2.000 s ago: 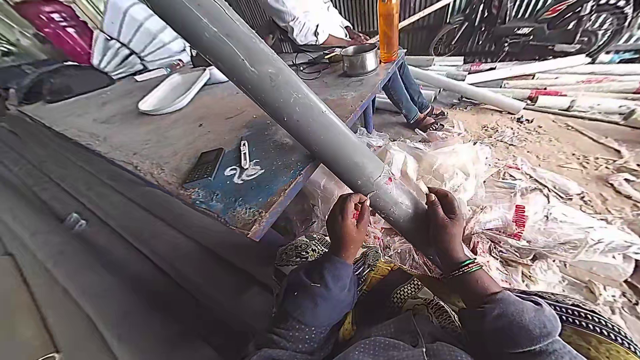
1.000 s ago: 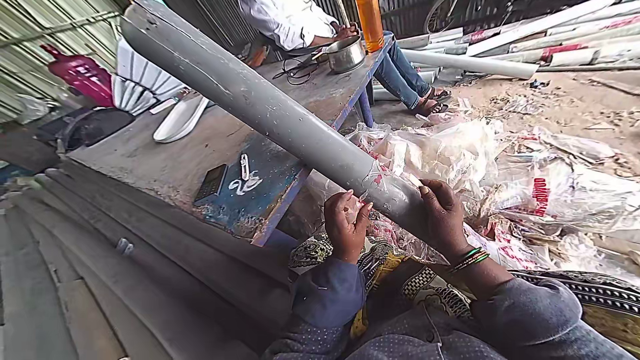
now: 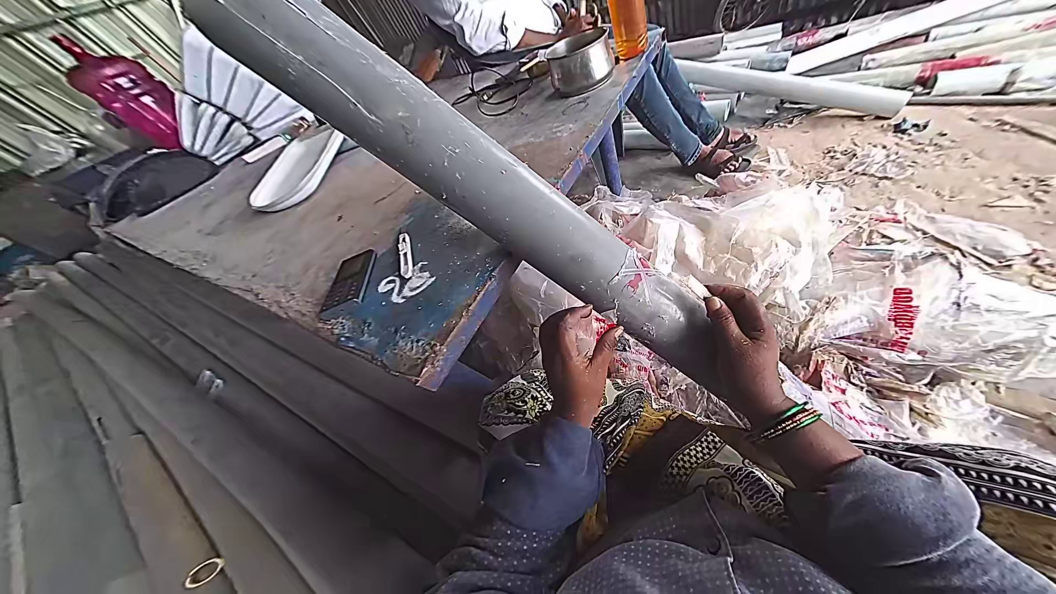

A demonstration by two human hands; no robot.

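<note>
A long grey plastic pipe (image 3: pixel 462 165) slants from the upper left down to my lap, crossing above a worn blue table. Clear plastic film (image 3: pixel 652 285) with red marks clings around its lower part. My left hand (image 3: pixel 577 359) pinches a bit of this film beside the pipe's near side. On the far side, my right hand (image 3: pixel 747 346) rests against the pipe near its lower end, a small pale piece between thumb and forefinger; what that piece is I cannot tell. The pipe's lower end is hidden behind my right hand.
The table (image 3: pixel 487 309) bears a calculator-like device (image 3: pixel 351 280), a white tray (image 3: pixel 297 169) and a metal pot (image 3: pixel 580 62). A seated person in jeans (image 3: pixel 676 107) is beyond it. Plastic wrapping (image 3: pixel 759 239) heaps at right, more pipes (image 3: pixel 800 87) behind. Grey pipes (image 3: pixel 247 412) lie at left.
My left hand has moved slightly away from the pipe since a second ago, with film in its fingers. My right hand stays by the pipe's lower end.
</note>
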